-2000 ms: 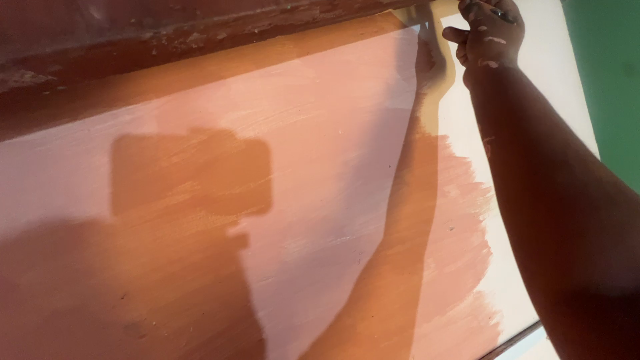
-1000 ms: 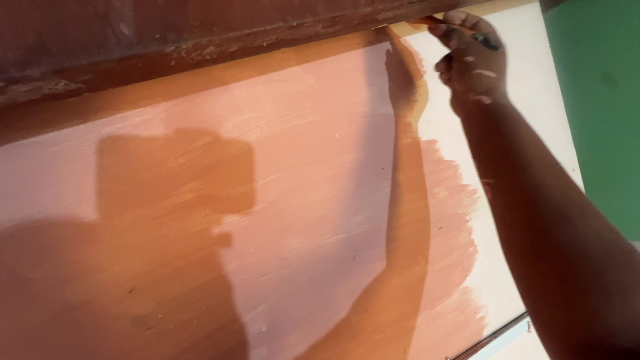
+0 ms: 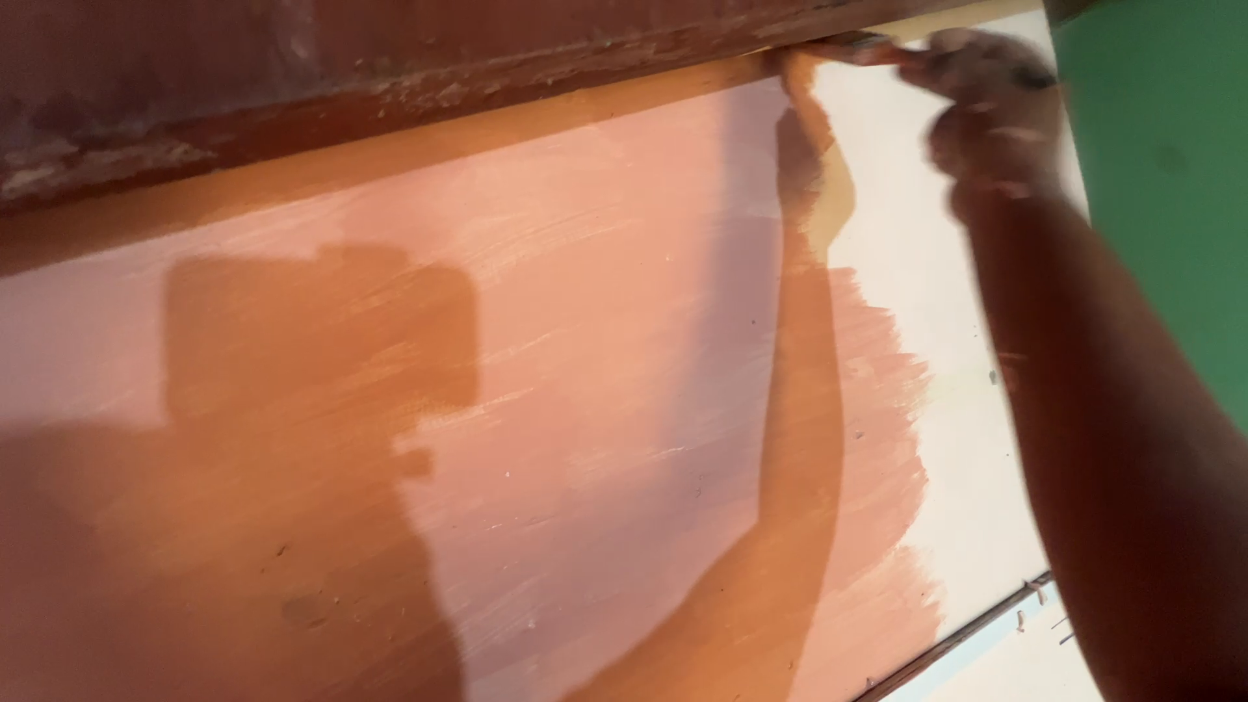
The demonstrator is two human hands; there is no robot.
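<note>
My right hand (image 3: 999, 117), somewhat blurred and flecked with light paint, grips a paintbrush (image 3: 868, 49) at the upper right. The brush points left, its tip at the top edge of the wall panel, just under a dark red-brown beam (image 3: 292, 88). Wet-looking orange-pink paint (image 3: 585, 292) covers most of the panel and ends in a ragged edge. Right of that edge the surface is white (image 3: 960, 439). My left hand is out of view.
A green wall (image 3: 1150, 166) borders the panel on the right. Along the lower right runs a thin dark ledge (image 3: 955, 639) with a pale surface below it. Shadows of my head and arm fall across the painted part.
The brush now lies along the top edge under the beam, and orange-pink paint there reaches further right than two seconds ago. The view has shifted slightly.
</note>
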